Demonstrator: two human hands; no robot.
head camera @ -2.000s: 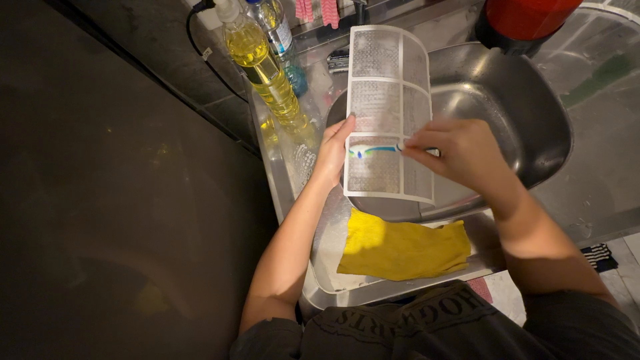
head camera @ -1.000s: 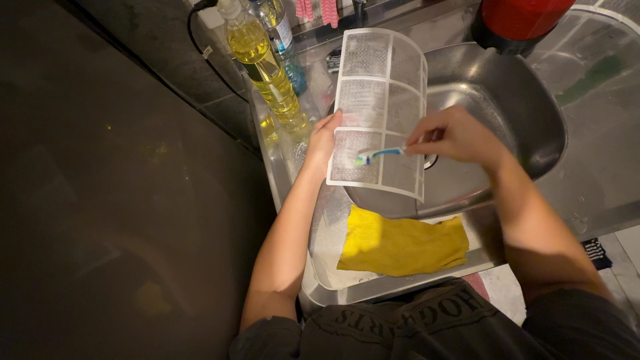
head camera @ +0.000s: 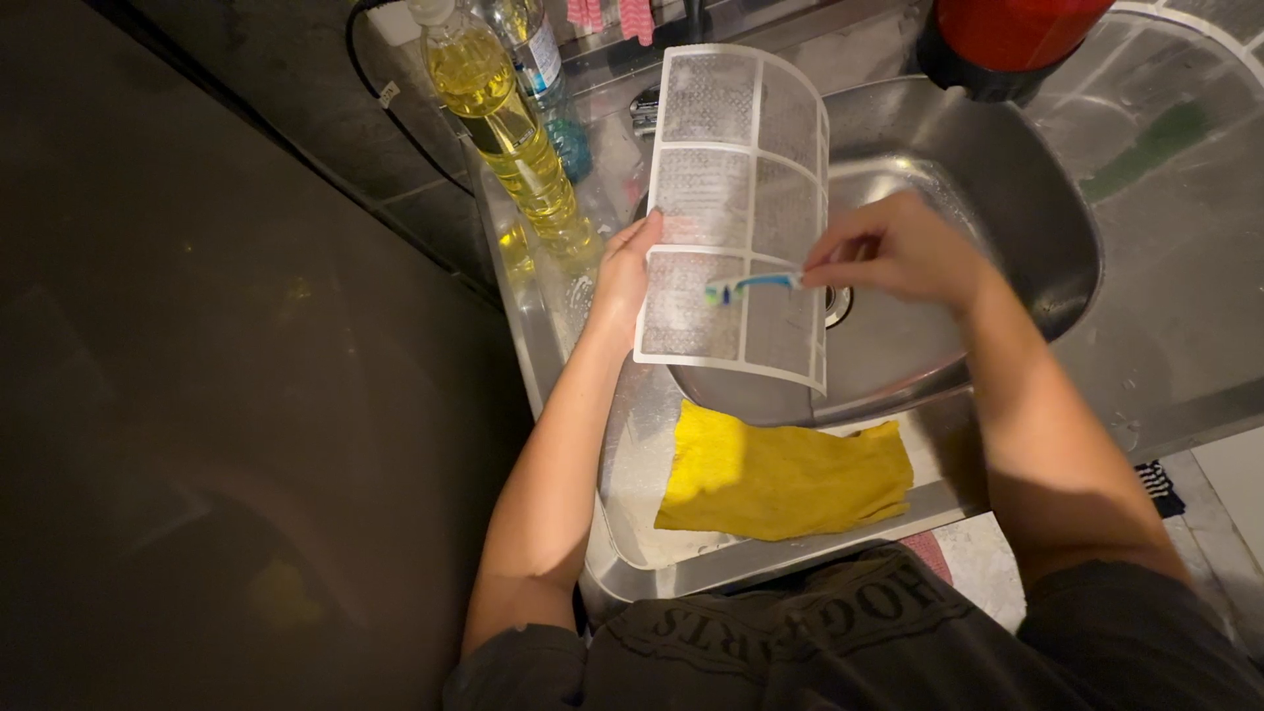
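Observation:
A curved mesh filter panel point(head camera: 703, 197) with a white plastic frame is tilted up over the left part of the steel sink basin point(head camera: 928, 336). My left hand point(head camera: 629, 272) grips its left edge, thumb on the front. Between the thumb and fingers of my right hand point(head camera: 889, 252) is the handle of a blue and white toothbrush point(head camera: 768, 281). The brush head, with green and blue bristles, lies over the lower middle of the mesh, near a frame rib; it is slightly blurred. Below the panel a yellow cloth point(head camera: 785, 476) lies on the counter's front edge.
A bottle of yellow liquid point(head camera: 513, 138) and a clear bottle point(head camera: 538, 59) stand at the back left. Behind the basin is a red container with a black base point(head camera: 1017, 35). The steel drainboard point(head camera: 1185, 257) extends right. A dark flat surface point(head camera: 267, 395) rises along the left.
The brush head has moved from the lower left section of the mesh toward its middle rib since a second ago. The panel has shifted and tilted slightly in my left hand.

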